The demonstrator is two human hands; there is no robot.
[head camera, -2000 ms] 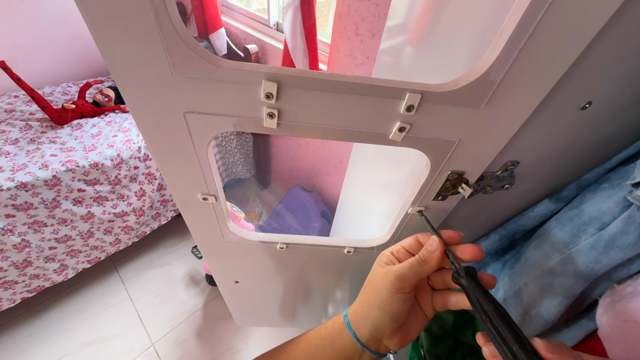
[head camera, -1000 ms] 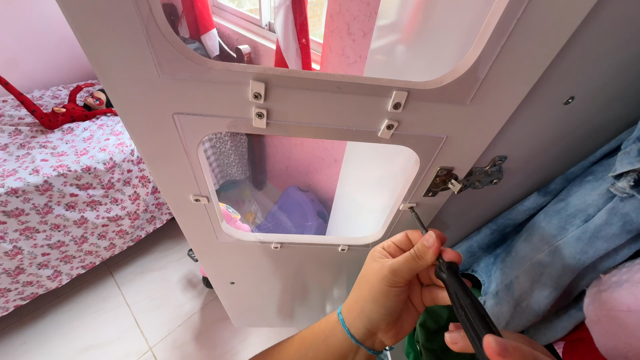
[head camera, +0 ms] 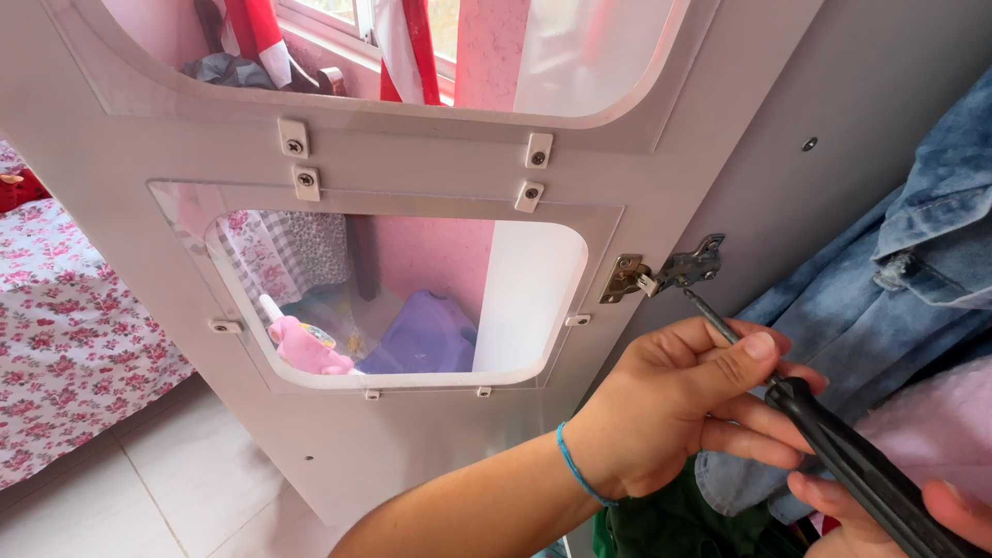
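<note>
My left hand pinches the shaft of a black-handled screwdriver between thumb and fingers. At the lower right edge, my right hand holds the handle, partly out of view. The tip points up and left, just below a metal cabinet hinge; whether it touches cannot be told. The hinge joins a grey wardrobe door to the side panel. A clear plastic pane covers the door's lower opening, with small white clips screwed around its edge.
Denim clothes and a pink fuzzy cloth are close on the right, with dark green fabric below. A bed with a floral cover stands at the left over a tiled floor.
The screwdriver tip has left the clip at the right edge of the lower pane and is now below the hinge. Both hands moved with it.
</note>
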